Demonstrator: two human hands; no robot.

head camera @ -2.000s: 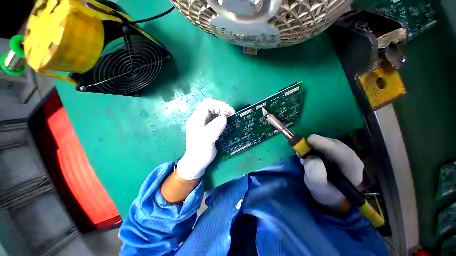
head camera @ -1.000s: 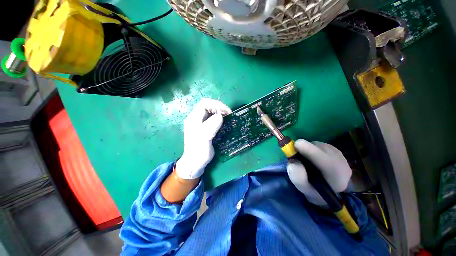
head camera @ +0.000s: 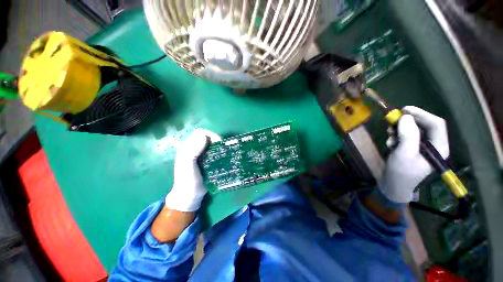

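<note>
A green circuit board with rows of white and silver parts is held over the green mat. My left hand, in a white glove, grips its left edge. My right hand, also gloved, holds the soldering iron, black with yellow bands. The iron's metal tip points up and left, close to the dark stand and the yellow sponge. I cannot tell whether the tip touches the stand.
A cream desk fan stands at the mat's far edge. A yellow round unit and black square fan are at far left. A red-lined bin is at left. Other boards lie on the conveyor at right.
My right hand has carried the iron off the board, right and up to the stand. My left hand still holds the board, now turned more face-up. The camera view has shifted and turned.
</note>
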